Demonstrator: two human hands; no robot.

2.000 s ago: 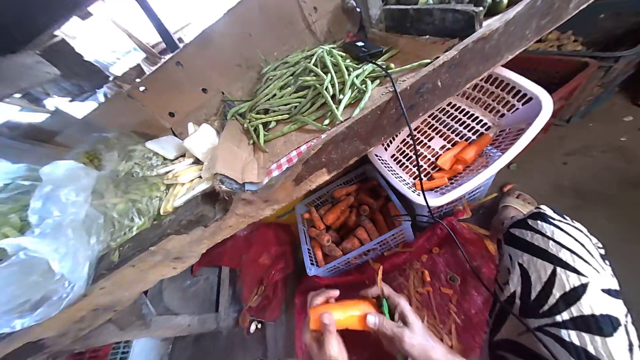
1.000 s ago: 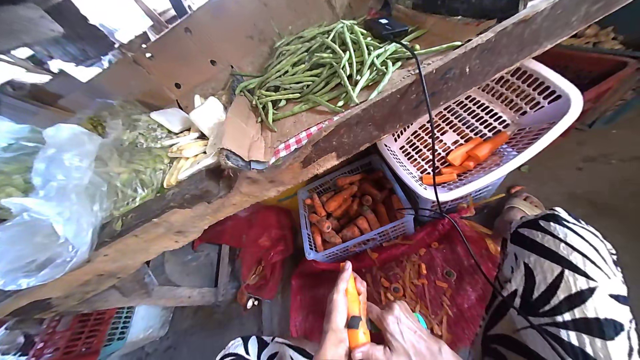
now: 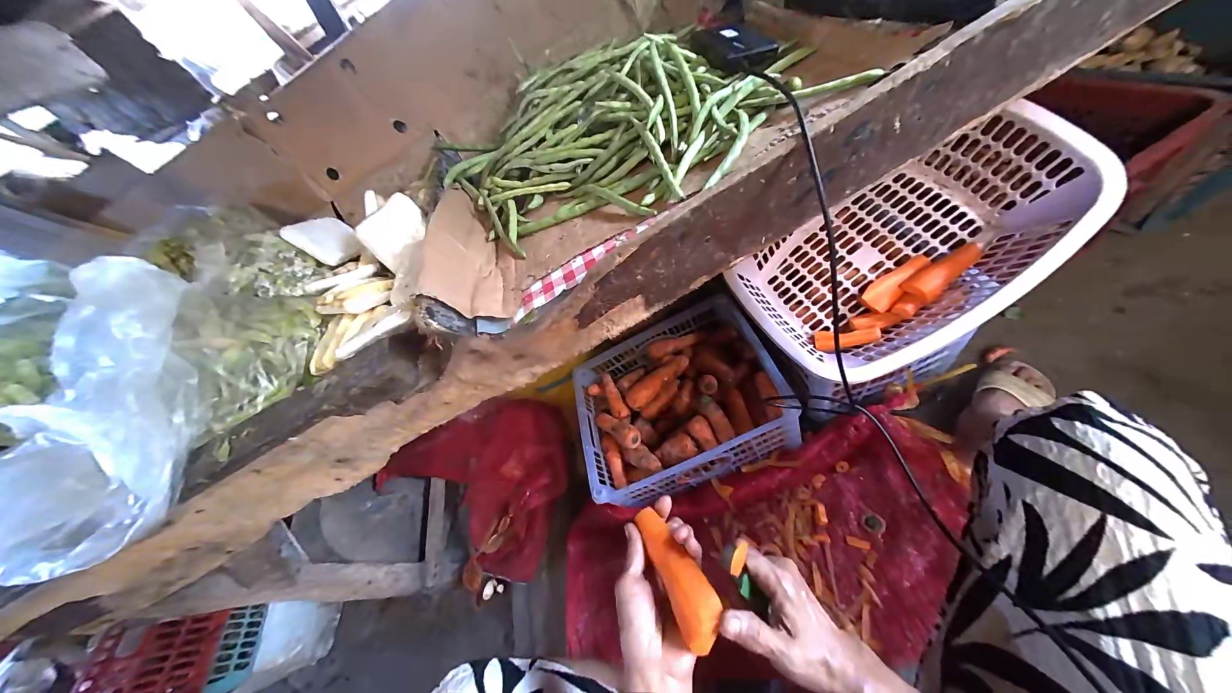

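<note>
A bright orange peeled carrot [image 3: 680, 583] lies tilted in my left hand [image 3: 643, 616], its thicker end pointing down toward my right thumb. My right hand [image 3: 784, 616] holds a green-handled tool [image 3: 747, 583], mostly hidden by the fingers; a piece of orange peel shows at its tip. Beyond my hands, a blue plastic crate [image 3: 695, 474] holds unpeeled carrots [image 3: 658, 385]. Several peeled carrots [image 3: 903, 285] rest in a white slatted basket [image 3: 1107, 192] to the right. Peelings [image 3: 818, 539] are scattered over a red mesh sack [image 3: 616, 558] beneath my hands.
A wooden beam [image 3: 539, 346] edges the stall above the crate. Green beans [image 3: 616, 125] lie on cardboard behind it, vegetables in clear plastic bags [image 3: 115, 385] at left. A black cable [image 3: 895, 443] hangs across the basket and runs past my patterned-cloth knee [image 3: 1088, 549].
The carrot, upright between my hands one second ago, now tilts in my left hand. My right hand has moved apart from it with the green-handled tool.
</note>
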